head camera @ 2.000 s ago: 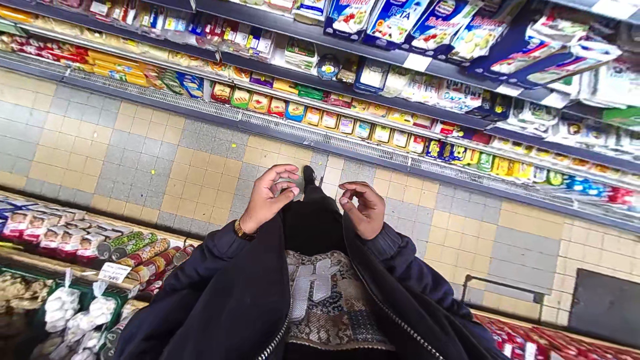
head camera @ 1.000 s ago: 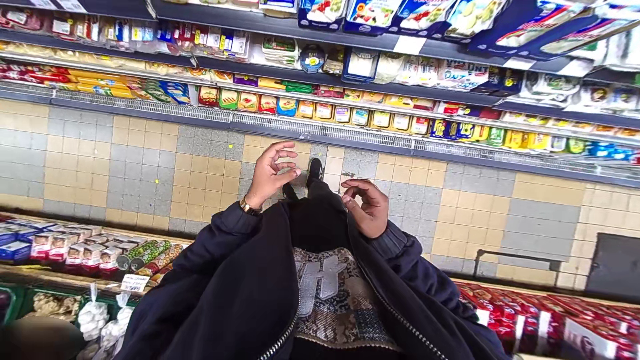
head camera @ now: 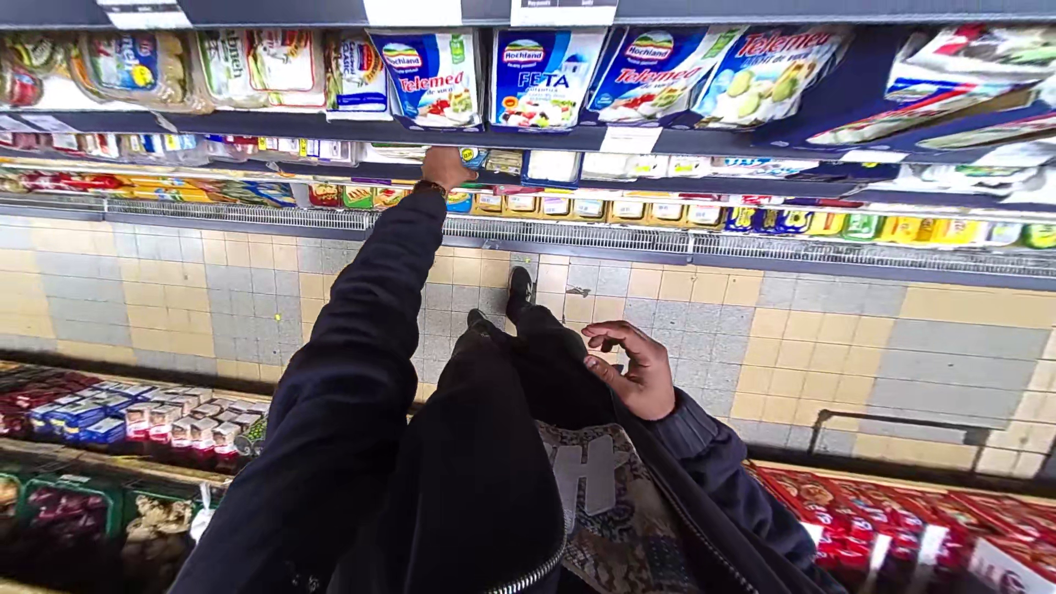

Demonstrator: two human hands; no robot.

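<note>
My left hand reaches into a middle shelf of the refrigerated display, at a small round-labelled package. Its fingers are largely hidden, so a hold cannot be made out. Flat packages lie just left of it, and a white pack stands farther right. My right hand hangs before my body with curled fingers apart, holding nothing. Above the left hand, a Hochland Telemea cheese pack and a Hochland feta pack stand on the upper shelf.
A metal grille edges the display's bottom. Tiled floor lies between it and the near shelves. Behind me at left are small cartons and green produce crates; at right, red packages and a dark metal bar.
My left hand has moved forward from in front of my body into the shelf. My right hand remains raised before me. The view has moved closer to the display.
</note>
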